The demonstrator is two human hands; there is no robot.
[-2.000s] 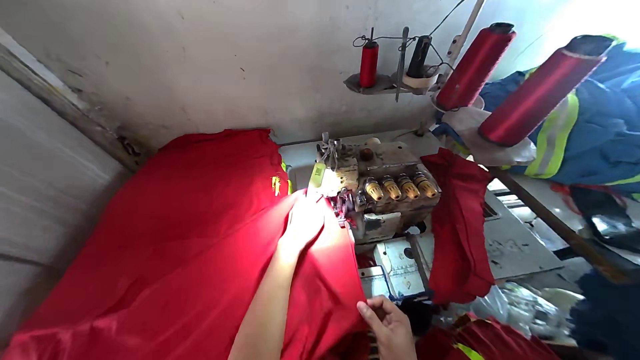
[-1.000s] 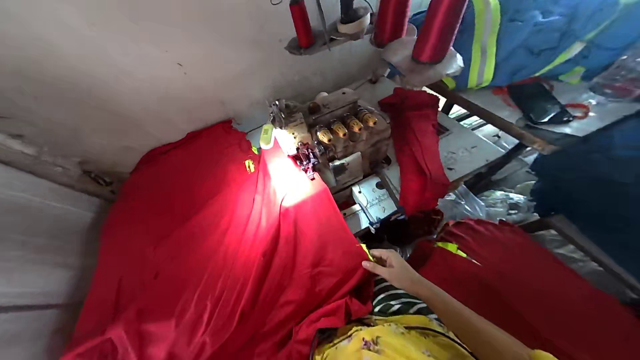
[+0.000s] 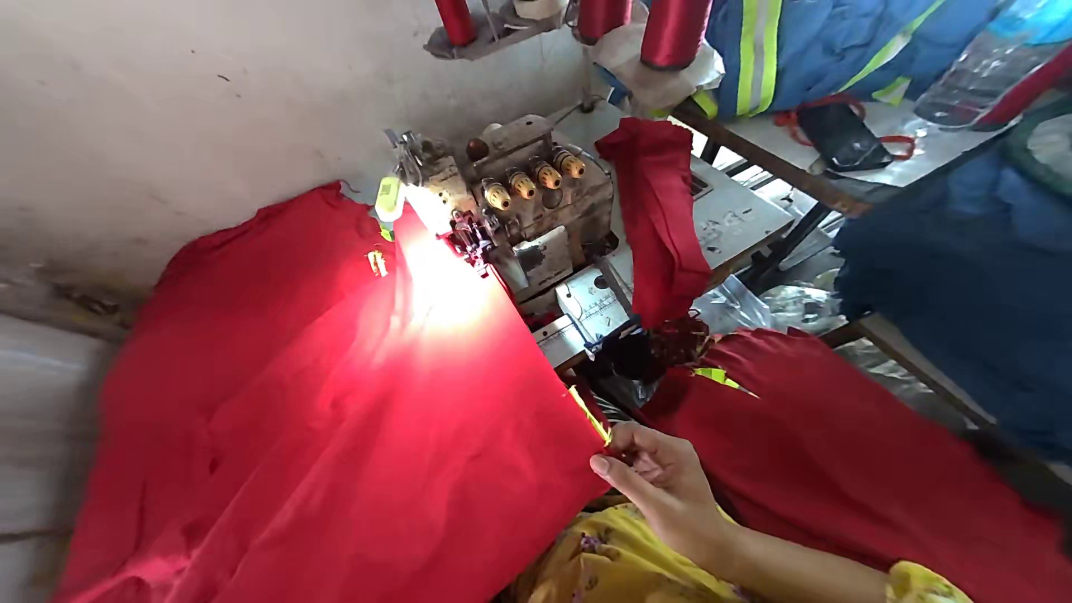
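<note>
My right hand [image 3: 662, 481] pinches the near right edge of a large red fabric piece [image 3: 377, 444] between thumb and fingers, beside a yellow-green strip [image 3: 590, 415] on that edge. The fabric spreads over the left side and runs up to an overlock sewing machine [image 3: 536, 197], whose lamp lights it brightly by the needle area. The machine has several tension dials on its front. A small yellow-green tag [image 3: 389, 199] shows at the machine's left. My left hand is out of view.
A narrow red fabric piece [image 3: 657, 218] lies right of the machine. More red fabric [image 3: 829, 444] hangs at the lower right. Red thread cones [image 3: 677, 33] stand behind. Blue cloth with reflective bands [image 3: 837, 50], a black object with red straps [image 3: 844, 134] and a clear bottle [image 3: 976, 71] lie at the upper right.
My left hand, on the fabric by the needle two seconds ago, has gone from view. My right hand now holds the edge at the yellow-green strip. The view has shifted.
</note>
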